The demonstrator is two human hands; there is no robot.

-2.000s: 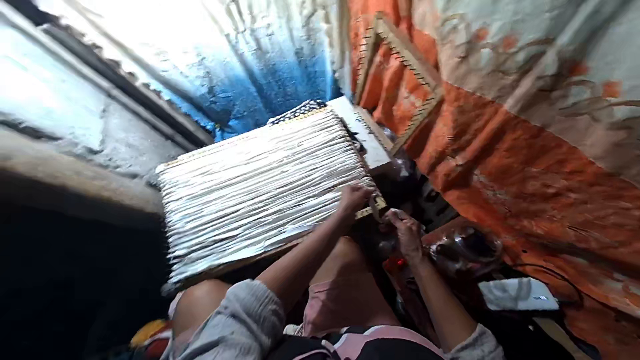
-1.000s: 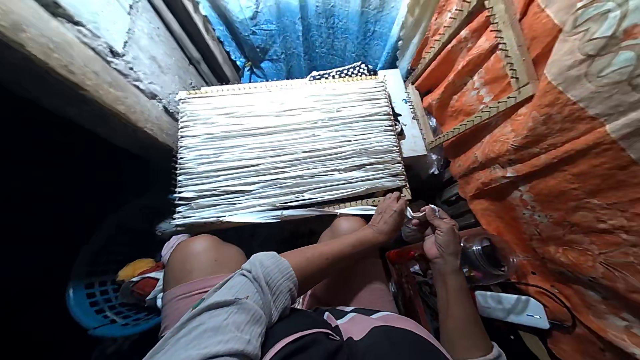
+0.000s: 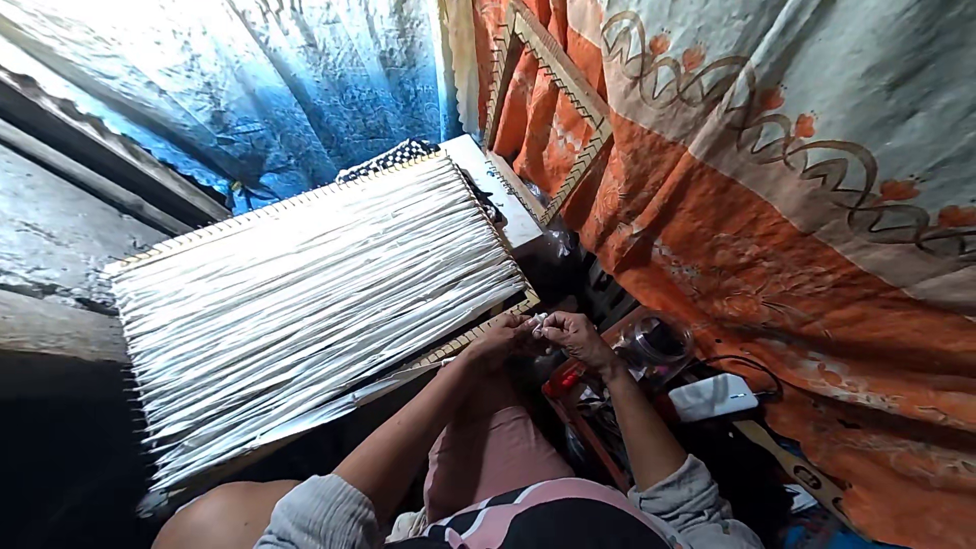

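A wooden frame with nails along its edges [image 3: 476,332] lies tilted across my lap, strung from side to side with many white fabric or fiber strips [image 3: 305,290]. Just off its near right corner, my left hand [image 3: 497,339] pinches a small bunched piece of white strip [image 3: 538,325]. My right hand [image 3: 577,337] grips the same piece from the other side, its fingertips close to the left ones. One loose white strip [image 3: 343,402] runs along the frame's near edge toward my left hand.
Another nailed wooden frame [image 3: 568,72] leans against the orange patterned curtain [image 3: 686,206]. Right of my knees are a red tray of small items [image 3: 587,435], a clear plastic container [image 3: 659,339] and a white device [image 3: 713,396]. A blue curtain [image 3: 305,114] hangs behind.
Two seconds ago my hands were apart at the frame's corner; now they meet at the white strip. The view has swung back and forth.
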